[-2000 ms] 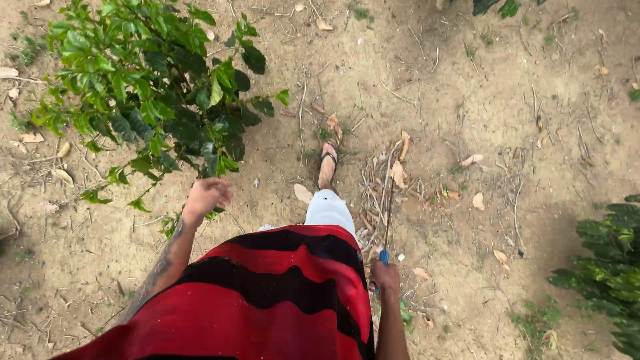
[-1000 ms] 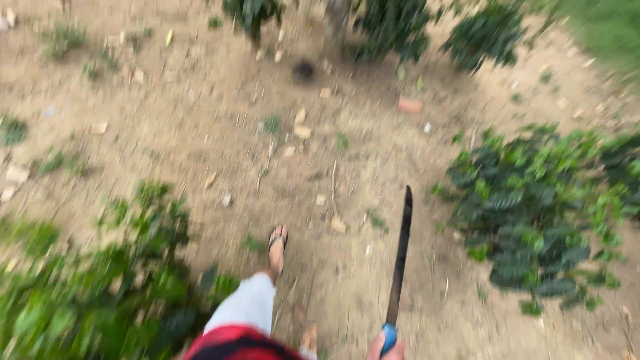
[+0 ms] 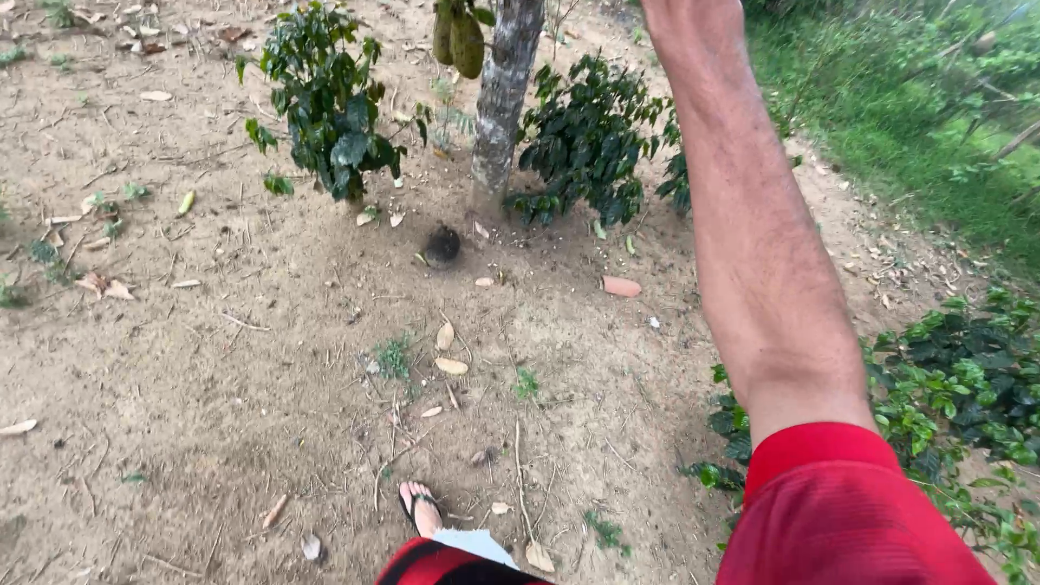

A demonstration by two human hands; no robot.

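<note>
My right arm in a red sleeve reaches up and away at the right. Only the wrist and the base of my right hand show at the top edge; its fingers, and anything in them, are cut off. My left hand is outside the picture. Left of the raised arm stands a grey tree trunk, with green jackfruits hanging beside it. A dark round object lies on the soil near the trunk's base.
Leafy shrubs flank the trunk, and another shrub grows at the lower right. A reddish clay piece, dry leaves and twigs lie on the bare soil. Green grass covers the upper right. My sandaled foot is at the bottom.
My right hand, which held a blue-handled machete low down one second ago, is now raised to the top edge. My left hand, visible two seconds ago, is out of view. The view has tilted up.
</note>
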